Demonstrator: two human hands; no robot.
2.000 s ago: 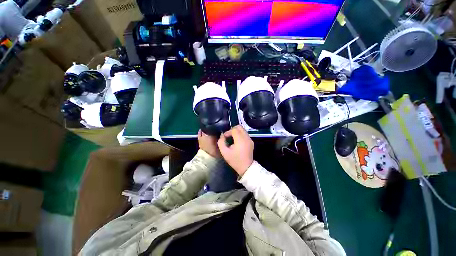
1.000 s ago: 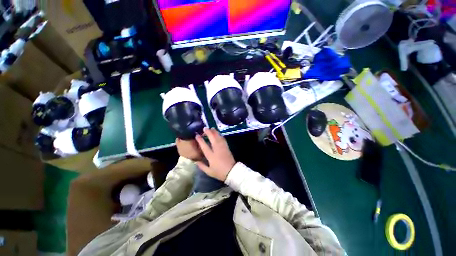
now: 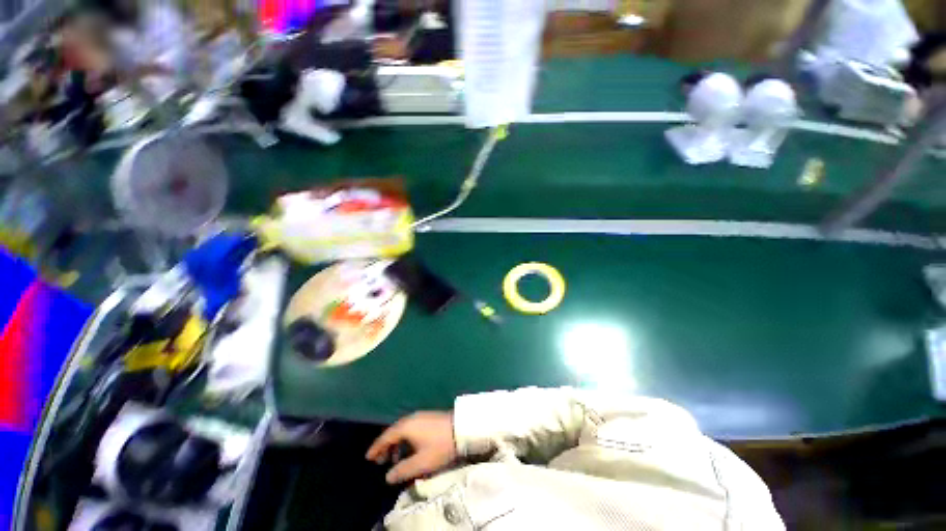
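My right hand (image 3: 417, 446) is near the bottom centre, below the bench's front edge, in a light sleeve. Its thumb and fingers are bent and somewhat apart. A small dark patch shows between them; I cannot tell if it is an object or a gap. My left hand is out of the picture. A dome camera (image 3: 156, 462) with white housing and black front lies at the lower left, away from the hand. Part of another shows below it at the picture's edge.
On the green bench (image 3: 664, 342) are a yellow tape roll (image 3: 534, 288), a round mouse pad (image 3: 368, 327), a black mouse (image 3: 311, 339), a flat black rectangle (image 3: 420, 283) and a parts box (image 3: 337, 223). A fan (image 3: 171, 185) stands left. White devices (image 3: 716, 104) stand at the back right.
My view has swung right, so the cameras and monitor have shifted to the left edge. My right hand has come away from the cameras. My left hand has left the picture.
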